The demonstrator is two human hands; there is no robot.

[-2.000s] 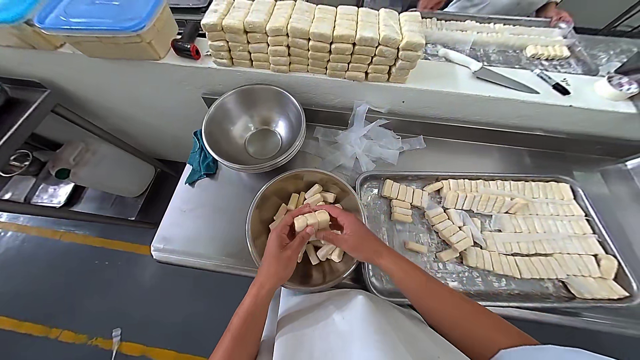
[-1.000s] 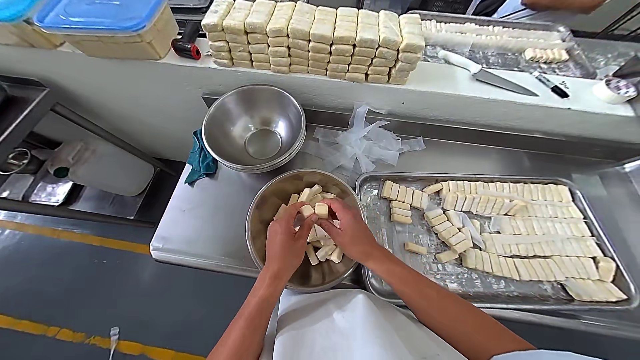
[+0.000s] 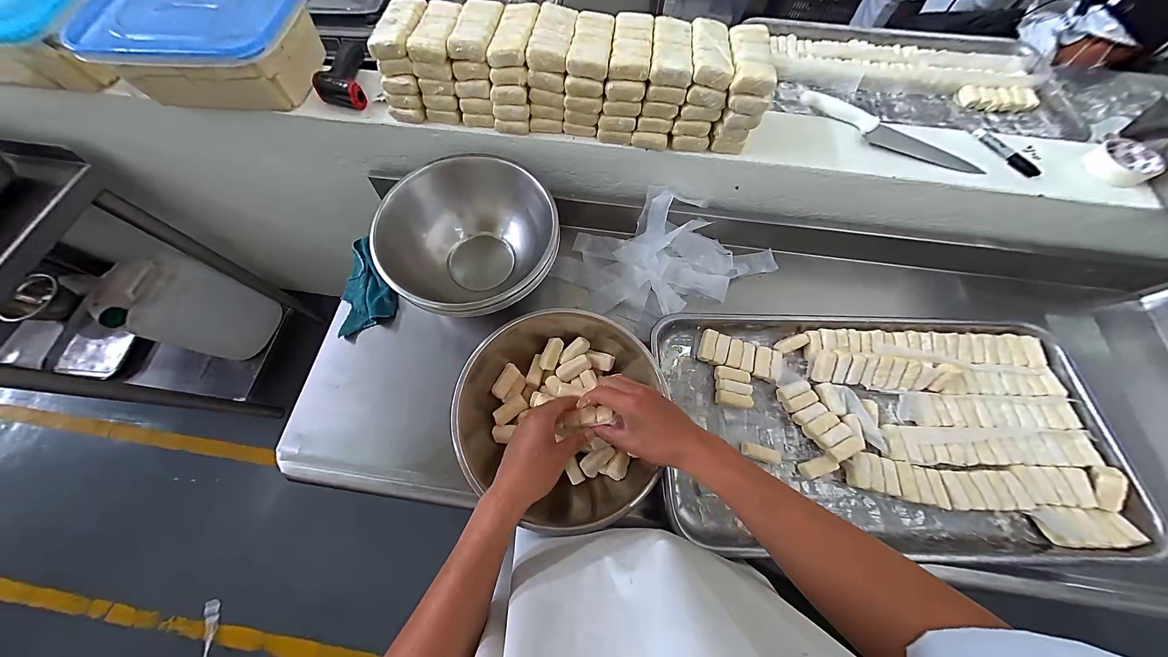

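A steel mixing bowl [image 3: 476,438] on the counter holds a loose heap of small pale dough pieces [image 3: 573,367]. Over the heap, my left hand [image 3: 540,449] and my right hand [image 3: 643,422] hold a short row of dough pieces [image 3: 589,417] between their fingertips. Some of my fingers are hidden behind others. To the right, a metal sheet tray [image 3: 721,534] touches or nearly touches the bowl. It bears long rows of dough pieces [image 3: 976,488], shorter groups at its left, and strips of translucent film [image 3: 865,418] among them.
Nested steel bowls [image 3: 465,228], a teal cloth [image 3: 367,290] and crumpled film strips [image 3: 671,255] lie behind. On the ledge are stacked wrapped dough blocks [image 3: 584,46], a white-handled knife [image 3: 912,146], a marker [image 3: 1006,152], a tape roll [image 3: 1124,161] and a lidded tub [image 3: 219,78]. Part of another person shows at top right.
My hands have moved slightly down and apart over the bowl, still with dough pieces between them. The groups on the tray look the same. The other person at the top has shifted.
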